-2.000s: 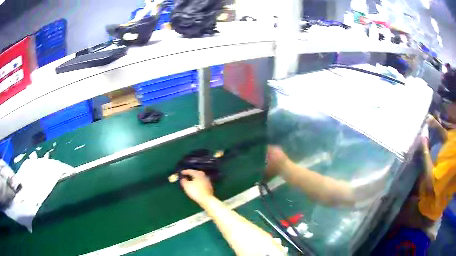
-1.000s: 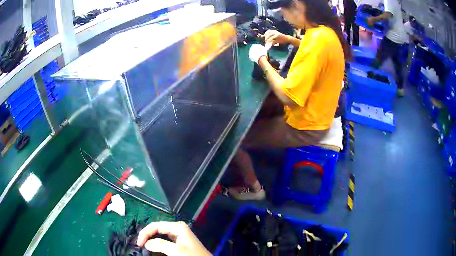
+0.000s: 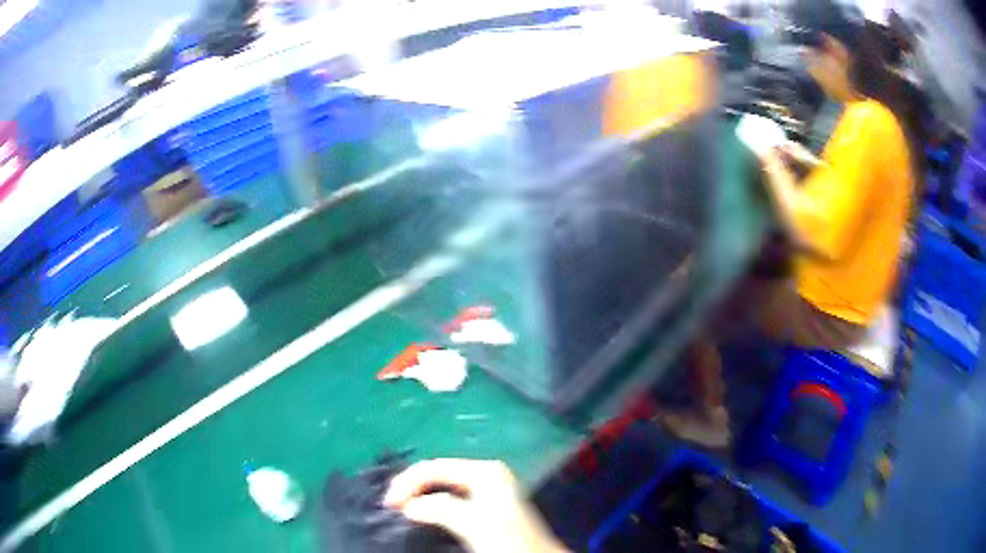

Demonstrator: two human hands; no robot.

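A black, ragged figure assembly point(image 3: 362, 506) is at the bottom centre of the bench, cut off by the lower edge and blurred. My right hand point(image 3: 465, 499) reaches in from the lower right, with curled thumb and fingers gripping the right side of the clump. My left hand is not in view. A white glue bottle point(image 3: 274, 495) with a small blue tip lies left of the clump on the green bench point(image 3: 205, 454).
A clear-panelled box point(image 3: 622, 248) stands centre right. A crumpled tissue point(image 3: 441, 369) and a red item point(image 3: 404, 361) lie by it. A blue crate point(image 3: 638, 508) of dark parts is at bottom right. A person in orange point(image 3: 860, 205) sits beyond.
Since one second ago the view has swung left, so the box and person appear farther right. The glue bottle now shows. My right hand remains on the black clump.
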